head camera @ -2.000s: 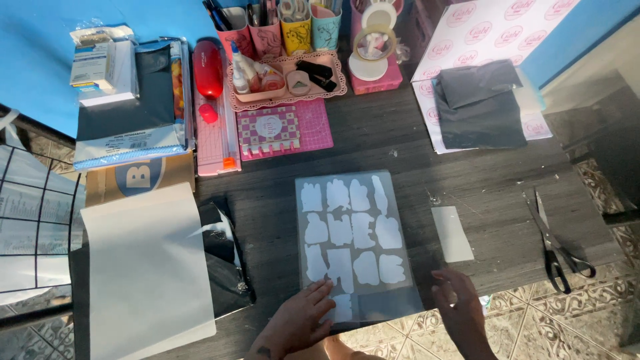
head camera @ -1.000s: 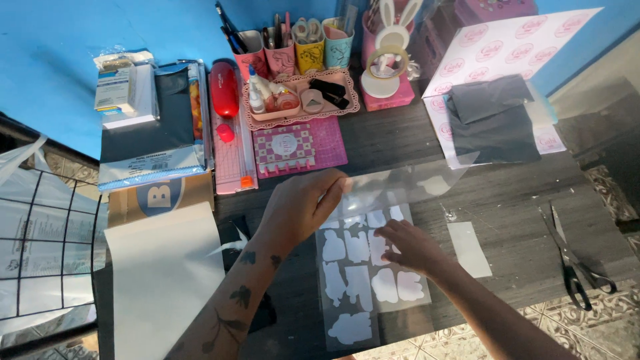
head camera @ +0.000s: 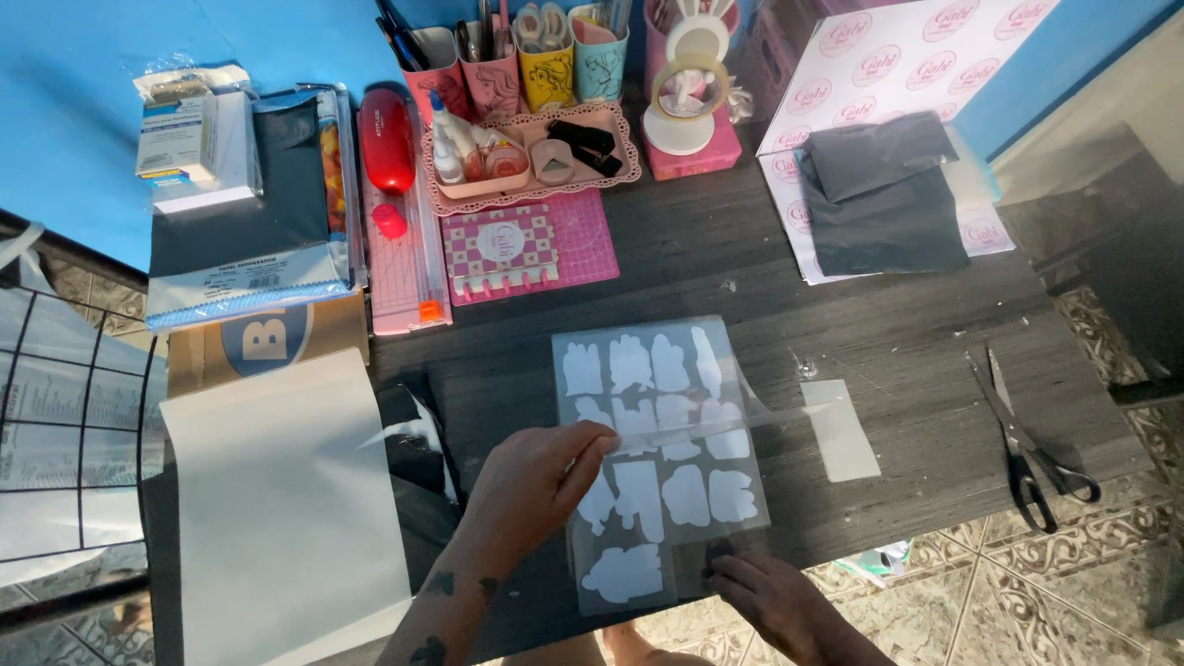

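A grey translucent sheet bearing several white cut-out shapes [head camera: 686, 495] lies on the dark wood-grain table in front of me. My left hand [head camera: 555, 476] pinches the edge of a clear plastic film [head camera: 721, 425] between thumb and fingers, and the film stretches to the right above the sheet. At the sheet's lower right corner, my right hand [head camera: 754, 587] rests with bent fingers; whether it grips the film or the sheet there cannot be told. To the right lies a small pale rectangular strip [head camera: 841, 431], and beyond it black-handled scissors [head camera: 1031, 444] with their blades slightly apart.
On the left lie a large white sheet [head camera: 287, 509] and black plastic wrapping [head camera: 421, 462]. Toward the wall are a pink paper trimmer [head camera: 407, 268], a pink cutting mat [head camera: 587, 240], a pink tray [head camera: 620, 139] and pen cups. Folded dark sheets [head camera: 883, 203] lie at the back right.
Two seconds ago both hands were low beside the sheet. The left hand then reached to its top with the film and has since come down toward me. The right hand has moved from the shapes to the lower right corner.
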